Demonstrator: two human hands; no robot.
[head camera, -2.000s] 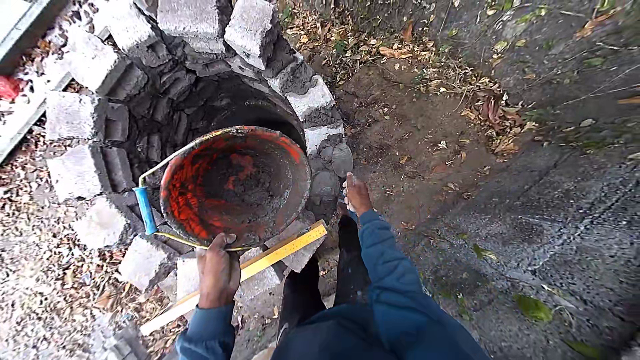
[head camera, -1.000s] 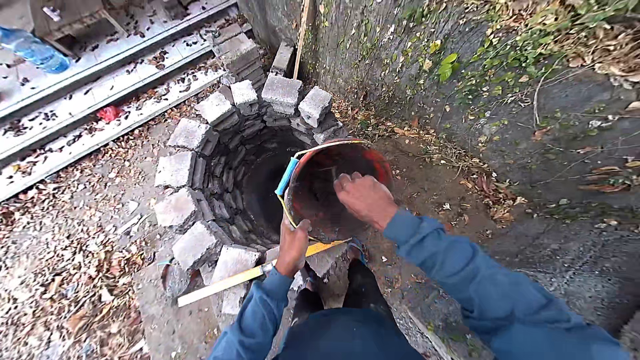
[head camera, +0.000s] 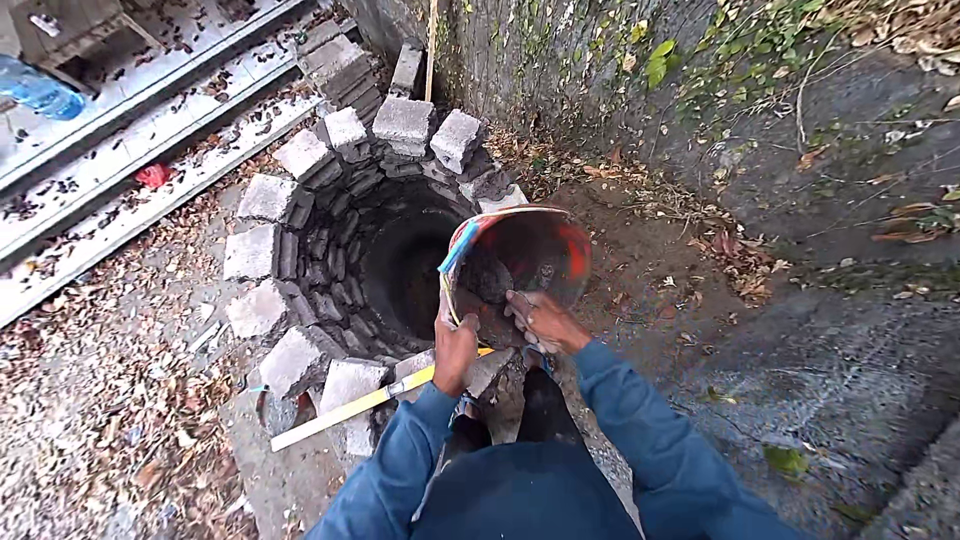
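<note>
A red-and-black bucket (head camera: 574, 251) with mortar on its inner wall is tilted on the right rim of a round block-lined well (head camera: 322, 262). My left hand (head camera: 456, 349) grips the bucket's near left edge, below the blue handle grip (head camera: 459, 246). Inside the bucket's mouth, my right hand (head camera: 544, 321) is closed on a trowel, its blade dark with mortar and partly hidden. A yellow spirit level (head camera: 360, 405) lies across the near blocks, its right end passing behind my left hand.
Loose concrete blocks (head camera: 251, 253) ring the well. Stacked blocks (head camera: 341, 67) stand behind it near a wooden stick (head camera: 431, 52). Tiled steps (head camera: 142, 195) run at the left, with a large plastic bottle (head camera: 45, 90) on top. A rough wall (head camera: 540, 82) rises behind.
The bucket has gone from facing up to tilted, farther right along the rim. My right hand, outside the bucket two seconds ago, is now in its mouth. The view has shifted.
</note>
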